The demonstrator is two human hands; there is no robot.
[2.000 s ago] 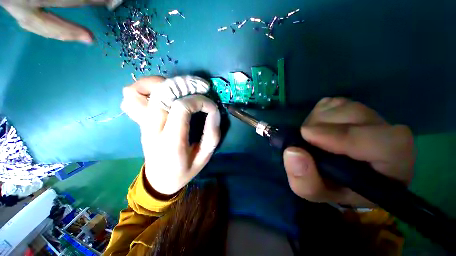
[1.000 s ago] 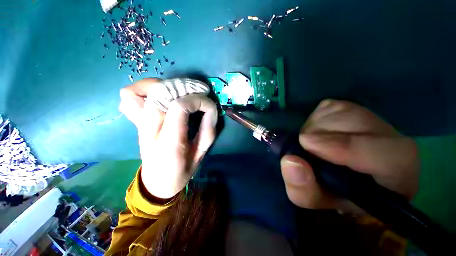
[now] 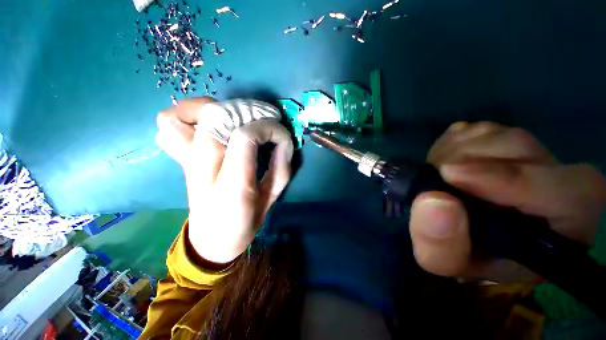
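A green PCB panel strip [image 3: 353, 104] of several joined boards lies on the blue-green bench top, its left end covered by my left hand. My left hand [image 3: 229, 166] has thumb and fingertips closed at the strip's left end; what they pinch is hidden. Pale striped bands [image 3: 242, 114] are around a finger, and a thin solder strand [image 3: 136, 158] trails left from the hand. My right hand [image 3: 508, 192] holds the black-handled soldering iron [image 3: 369, 164] like a pen. Its dark tip is at the lower edge of the strip, beside my left fingertips; contact is unclear.
A loose pile of small leaded components [image 3: 179, 50] lies at the upper left, with a sparse row of more components [image 3: 359, 21] at the top. A tangled white bundle [image 3: 30, 216] is at the far left. Shelving with mixed items [image 3: 109, 299] is at the lower left.
The other person's hand at the upper left is gone. My right hand has moved right, and the iron's tip has shifted slightly up and right. The strip's right end has moved slightly up.
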